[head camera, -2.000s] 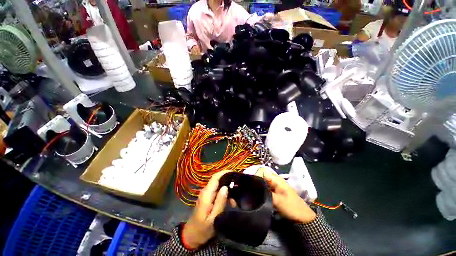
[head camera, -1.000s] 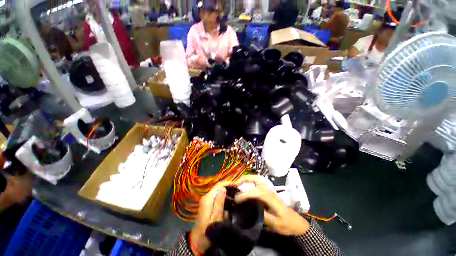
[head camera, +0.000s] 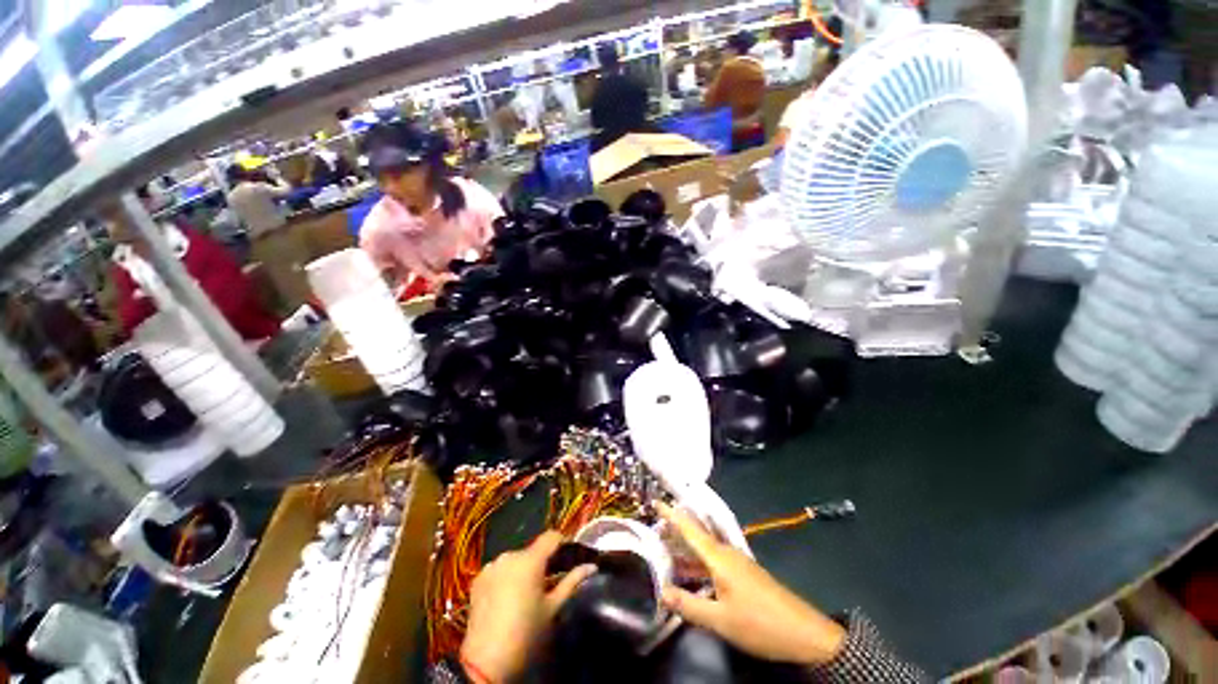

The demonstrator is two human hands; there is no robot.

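My left hand (head camera: 514,604) holds the left side of a glossy black cover (head camera: 608,601), low in the middle of the view. My right hand (head camera: 735,595) is on the right side, its fingers at a white round housing (head camera: 625,537) that meets the black cover's far edge. Fingers hide part of the joint. An orange-red wire lead (head camera: 781,521) with a dark connector end sticks out to the right beyond my right hand. A looped wire bundle (head camera: 464,541) lies just behind my left hand. A white cup stack (head camera: 667,417) stands behind the hands.
An open carton of white inserts (head camera: 414,561) is at left. A heap of black covers (head camera: 534,348) lies behind. A white fan (head camera: 922,147) stands at back right, white shell stacks (head camera: 1155,294) at far right. A joined unit (head camera: 198,545) sits at left. A person (head camera: 414,221) is across the bench.
The view has swung up and to the right, bringing in the right-hand shell stacks. The white housing now shows against the black cover, and my right hand has spread out beside it.
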